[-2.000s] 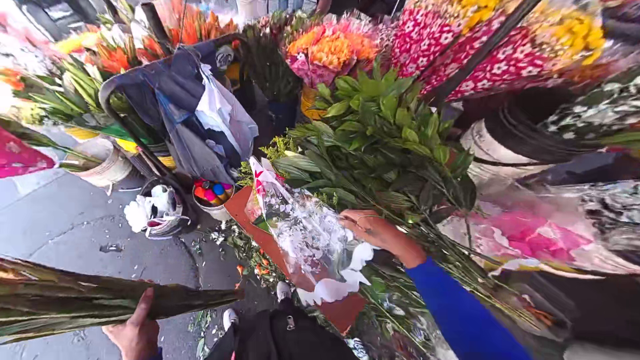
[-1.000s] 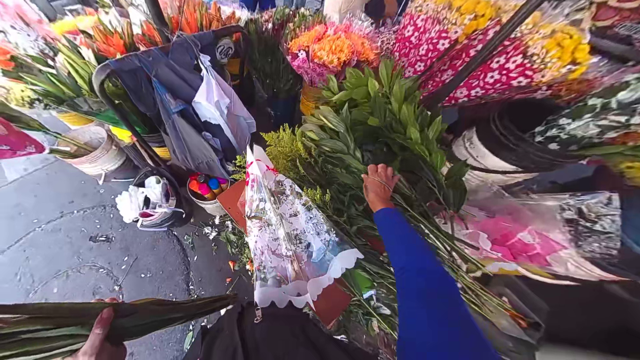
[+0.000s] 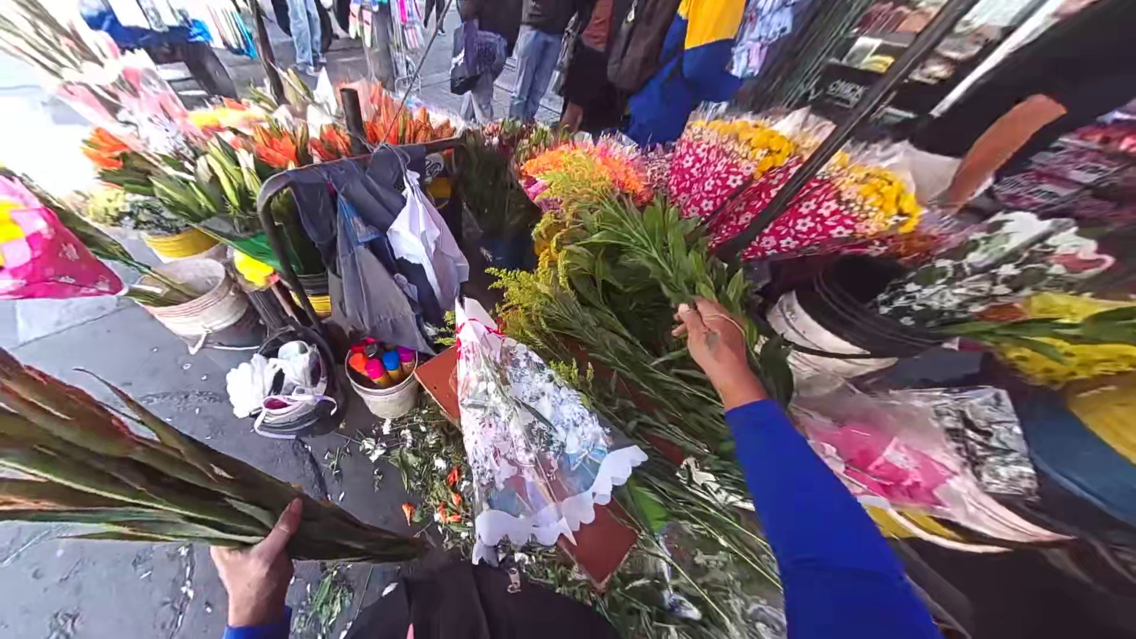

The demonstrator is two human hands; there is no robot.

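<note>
My left hand (image 3: 257, 568), low on the left, is closed around a bundle of long reddish-green leaves (image 3: 160, 479) that fans out leftward. On the right, my right hand (image 3: 714, 342) grips green leafy stems topped with yellow flower sprays (image 3: 577, 240); its fingers curl over the upper stems. Between the hands lies a bouquet of small white flowers (image 3: 541, 426) in clear and white wrapping with a scalloped edge. It rests over a reddish-brown board (image 3: 599, 541). More long stems lie under and beside my right hand, and their lower ends are partly hidden by my blue sleeve.
A cart frame (image 3: 271, 191) draped with cloth and bags stands ahead. Beside it are a small bucket (image 3: 390, 399) of colourful items and a white bucket (image 3: 200, 306). Wrapped red and yellow bouquets (image 3: 772, 186) fill the back right. Cut leaves litter the pavement. Several people stand behind.
My right hand has gone from the wrapped bouquet to the greenery, where yellow sprays now stand up in its grip. My left hand still holds the leaf bundle. The view has tilted upward.
</note>
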